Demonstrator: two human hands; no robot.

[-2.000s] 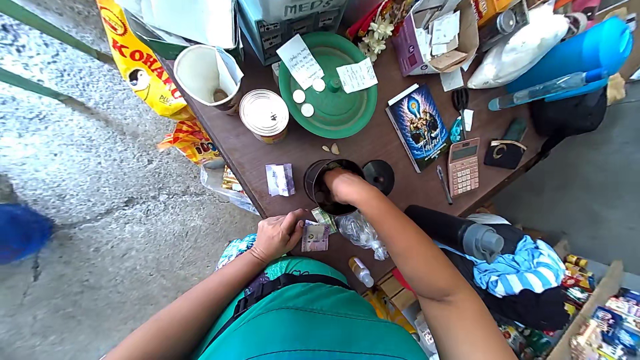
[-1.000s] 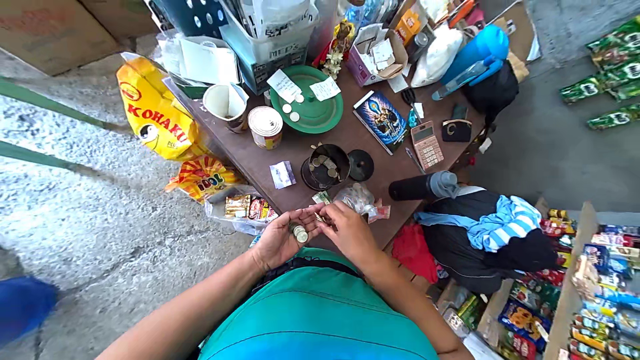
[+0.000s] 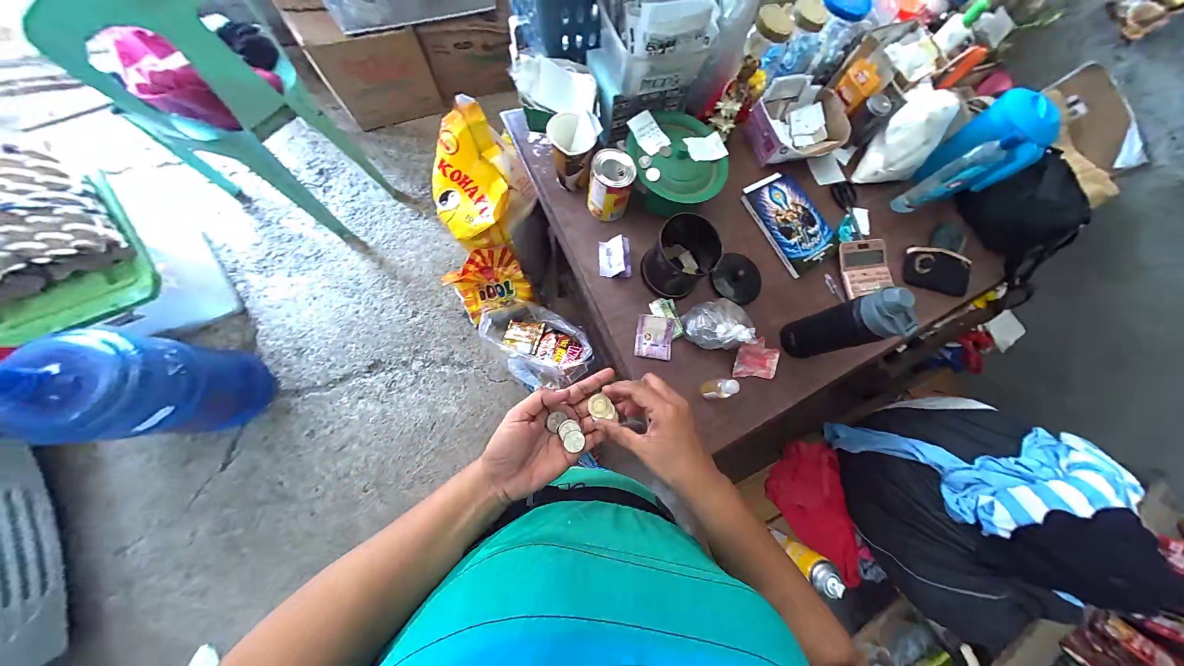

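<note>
My left hand (image 3: 532, 449) is palm up in front of my body, with several silver coins (image 3: 572, 437) lying on its palm and fingers. Beside it, my right hand (image 3: 659, 427) pinches gold-toned coins (image 3: 601, 407) between thumb and fingers, over the left fingertips. On the brown table (image 3: 610, 305) just beyond are folded purple and green banknotes (image 3: 654, 337), a clear plastic bag of coins (image 3: 719, 324) and a reddish banknote (image 3: 756, 359). A dark round container (image 3: 655, 270) stands uncovered with coins and paper inside, its black lid (image 3: 736, 278) lying to its right.
Near the table edge lie a small bottle (image 3: 720, 388) and a black tumbler (image 3: 846, 324). Farther back are a green plate (image 3: 680, 190), an open can (image 3: 610, 185), a book (image 3: 788, 225) and a pink calculator (image 3: 865, 267). A blue water jug (image 3: 129, 384) rests at left.
My right hand was inside the dark container and has come out to my left hand, which has left the banknotes and turned palm up with coins. The view has shifted toward the left floor.
</note>
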